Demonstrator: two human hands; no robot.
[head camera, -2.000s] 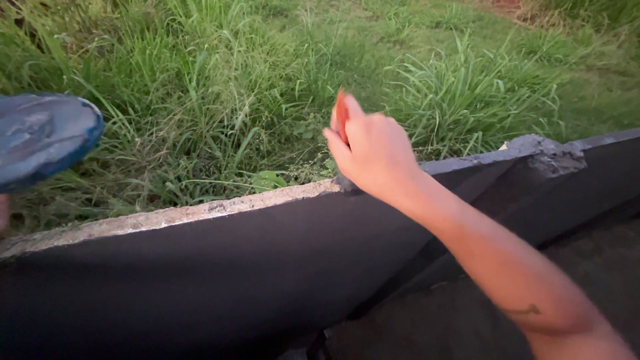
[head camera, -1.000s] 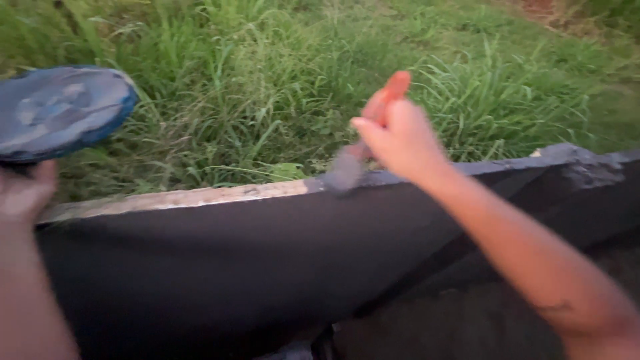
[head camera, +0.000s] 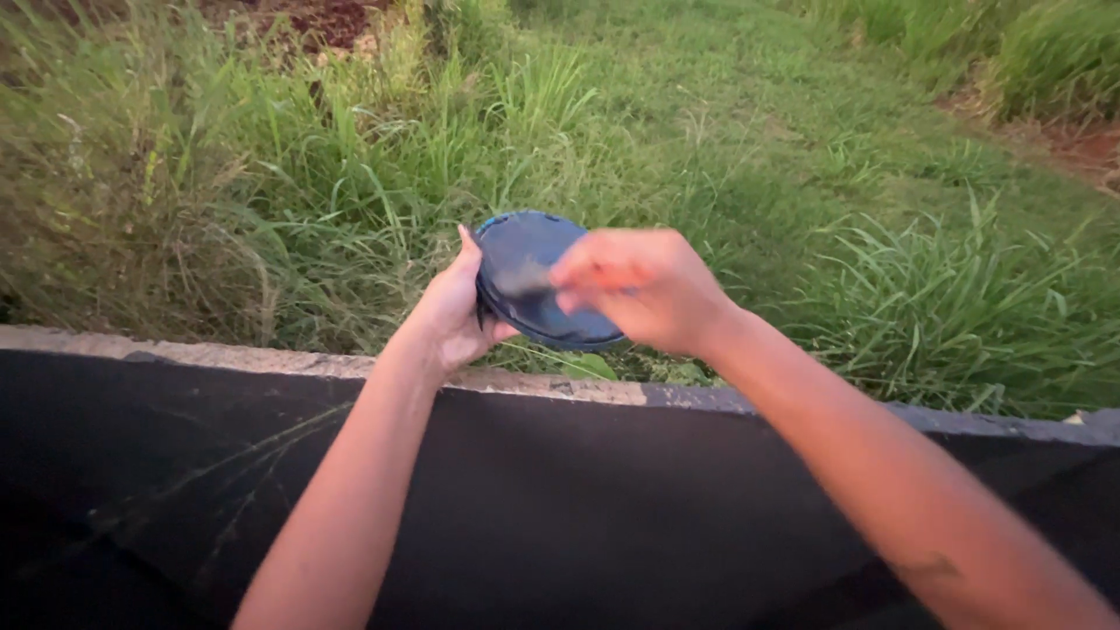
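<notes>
My left hand (head camera: 459, 311) grips a round blue lid or shallow dish (head camera: 534, 254) by its left edge, tilted so its dark, paint-smeared face shows. Over the right part of that dish is my right hand (head camera: 647, 284), closed on a paintbrush with an orange-red handle (head camera: 612, 276). The brush's blurred bristle end lies over the dish's face; whether it touches cannot be told. Both hands are above the top edge of a wall (head camera: 516, 382). That edge is bare and light brown on the left and coated dark grey on the right.
The wall's near face (head camera: 560, 499) is black and crosses the whole lower view. Beyond it grow tall grass and weeds (head camera: 367, 175), with a clump of long blades (head camera: 945, 306) at the right. Reddish soil (head camera: 1085, 149) shows at the far right.
The dish in my left hand has come from the far left to the middle. My right hand with the brush has left the wall's top edge and is now over the dish. The view has shifted left.
</notes>
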